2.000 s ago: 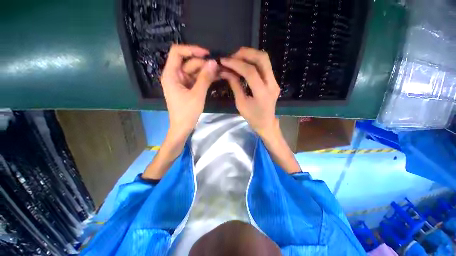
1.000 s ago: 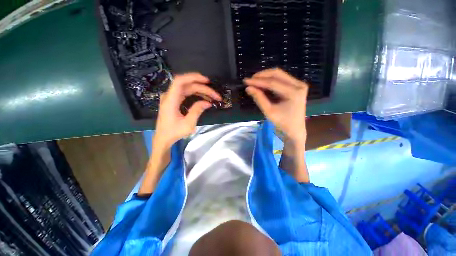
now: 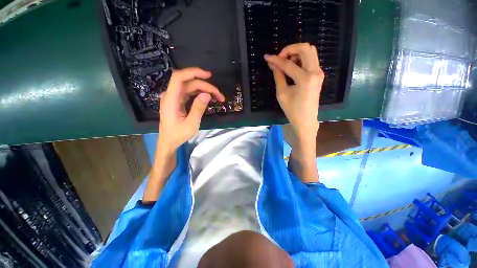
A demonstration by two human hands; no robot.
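Note:
The wide black partitioned tray (image 3: 242,49) lies on the green bench. Dark glossy plastic parts (image 3: 149,52) lie jumbled at its left. Tiny gold-coloured metal pieces (image 3: 236,102) lie loose at the near edge of the middle area. Dark slim parts with bright points (image 3: 301,26) lie in rows at its right. My left hand (image 3: 185,102) is over the near left middle of the tray, its fingers apart, with nothing visible in it. My right hand (image 3: 298,78) is over the rows with thumb and fingertips close together; whether it holds a part cannot be seen against the dark rows.
Clear plastic trays (image 3: 429,76) are stacked on the bench at right. Below the bench edge are dark shiny wrapped strips (image 3: 39,204) at lower left, brown cardboard (image 3: 104,178) and a brown box (image 3: 340,138). Blue stools (image 3: 426,214) and part of a person in blue show at lower right.
My hands were together over the tray's middle, then parted. My right hand has moved over the rows and farther from the near edge. My left hand has opened. The view has shifted over the tray.

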